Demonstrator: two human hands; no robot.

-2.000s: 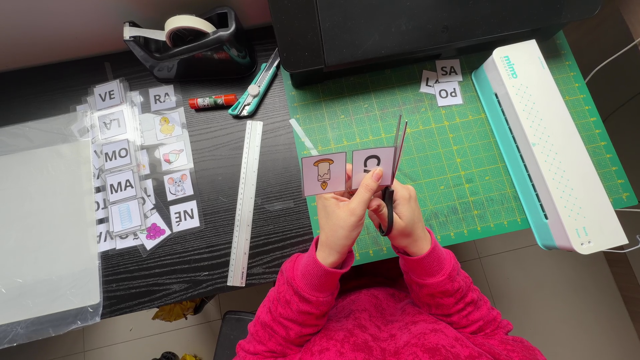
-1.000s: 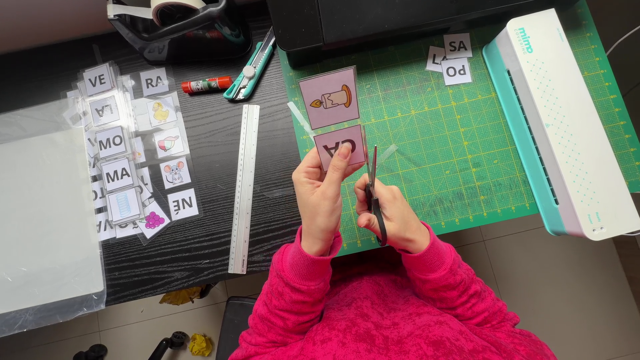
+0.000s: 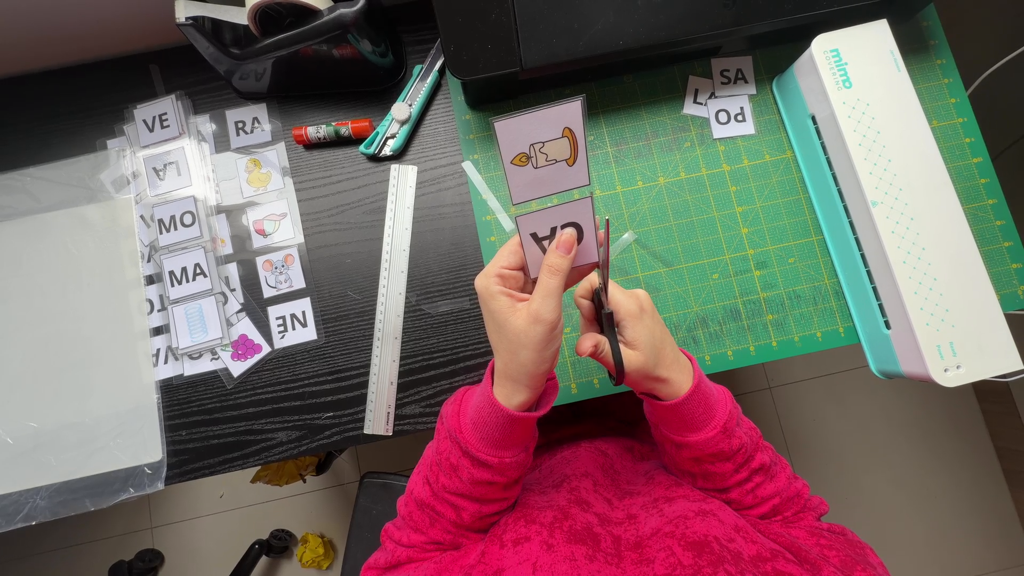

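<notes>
My left hand (image 3: 528, 312) pinches a laminated strip by its lower card (image 3: 532, 240), marked with upside-down letters "CA"; the thumb lies over the letters. Above it on the strip is a card with a candle picture (image 3: 542, 180). A pair of scissors (image 3: 606, 308) with black handles is in my right hand (image 3: 636, 336), blades pointing up along the right edge of the lower card. Thin clear offcuts (image 3: 488, 196) lie on the green cutting mat (image 3: 696, 240) on both sides of the strip.
Left: laminated picture and syllable cards (image 3: 188, 272), clear pouches (image 3: 72, 336), a steel-coloured ruler (image 3: 390, 296), a glue stick (image 3: 332, 132), a teal utility knife (image 3: 404, 112) and a tape dispenser (image 3: 312, 56). Right: small syllable cards (image 3: 730, 116) and a white laminator (image 3: 904, 208). A black device (image 3: 640, 32) stands behind.
The strip in my left hand has turned from lying sideways to standing upright, candle card on top. The scissors have stayed in my right hand.
</notes>
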